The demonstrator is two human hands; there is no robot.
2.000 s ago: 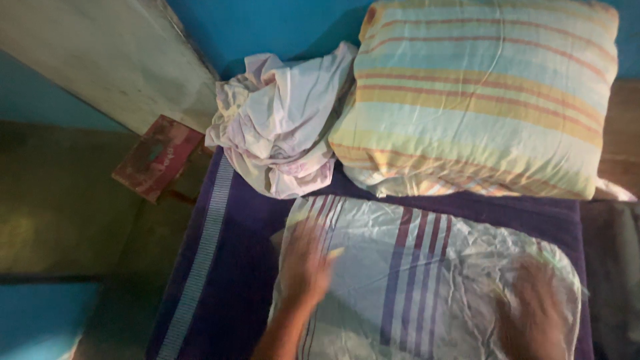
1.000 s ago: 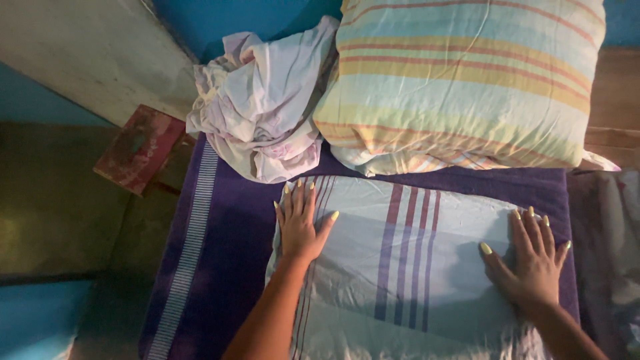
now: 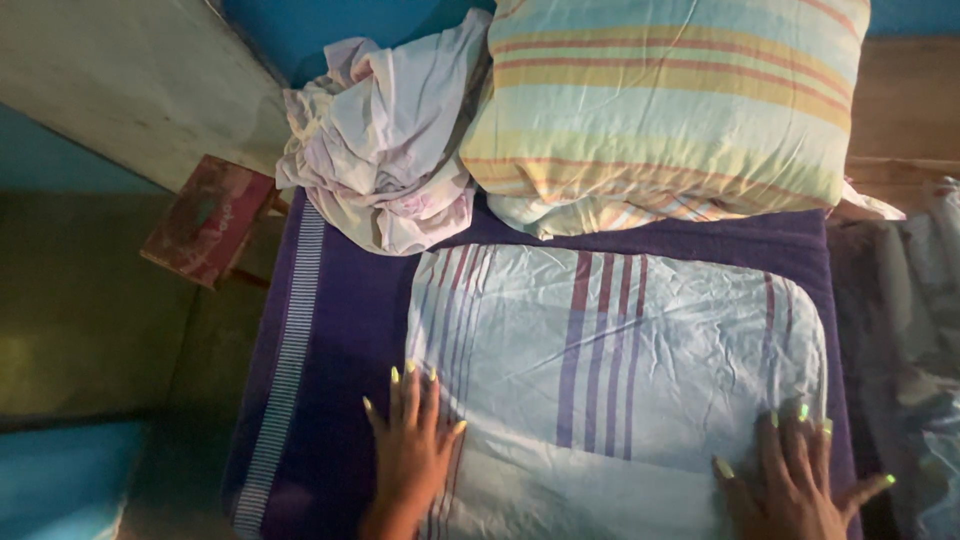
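A pale cloth with maroon and purple stripes point(image 3: 675, 360), folded or cushion-shaped with rounded corners, lies flat on a purple bed cover point(image 3: 345, 337). My left hand point(image 3: 412, 450), fingers spread, rests at its left edge, partly over the purple cover. My right hand point(image 3: 799, 480) lies with spread fingers on its lower right part, the outermost finger reaching past the right edge. Neither hand grips anything. Both have yellow-green nails. The near edge of the striped cloth is out of view.
A large cushion or bundle in striped yellow and pale cloth point(image 3: 667, 112) sits behind. Left of it lies a crumpled pale pink cloth point(image 3: 390, 142). A worn red stool point(image 3: 210, 217) stands left of the bed. More fabric point(image 3: 907, 337) is at the right.
Both hands have moved from the upper part of the striped cloth toward its near side. More of its far part now shows, with creases.
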